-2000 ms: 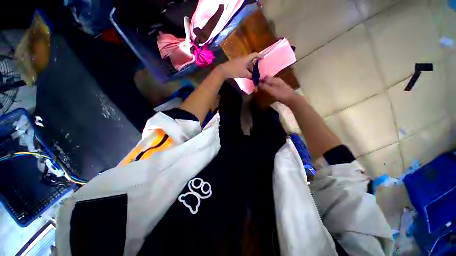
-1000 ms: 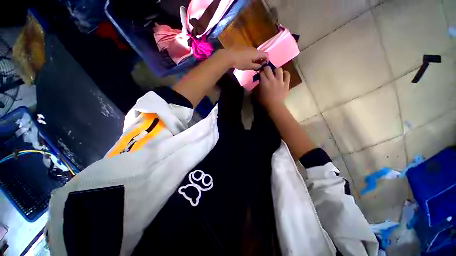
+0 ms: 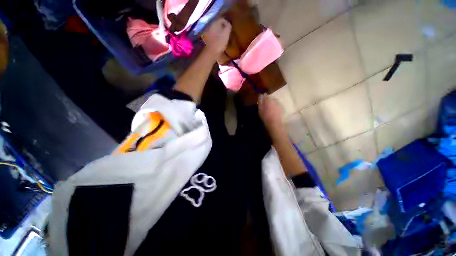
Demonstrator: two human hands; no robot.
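A pink strip bundle point(image 3: 260, 52) lies on a small brown wooden stool point(image 3: 277, 77) by my knees. A dark navy tie point(image 3: 243, 74) crosses its middle and pinches it like a bow. My left hand point(image 3: 217, 36) is closed at the upper left of the bundle, on the line of the tie; the tie end in its fingers is hard to see. My right hand point(image 3: 270, 111) is at the lower right, its fingertips closed on the other tie end. Neither hand touches the pink fabric.
A blue crate point(image 3: 108, 41) at the upper left holds pink bundles and a magenta piece point(image 3: 180, 45). A black table point(image 3: 47, 107) is on the left. A dark scrap point(image 3: 396, 66) lies on the tiled floor. Blue bins point(image 3: 416, 171) and blue scraps are at the right.
My hands, together at the bundle's middle before, have moved apart: the left up and left, the right down. The bundle is now pinched more narrowly. The whole view has shifted.
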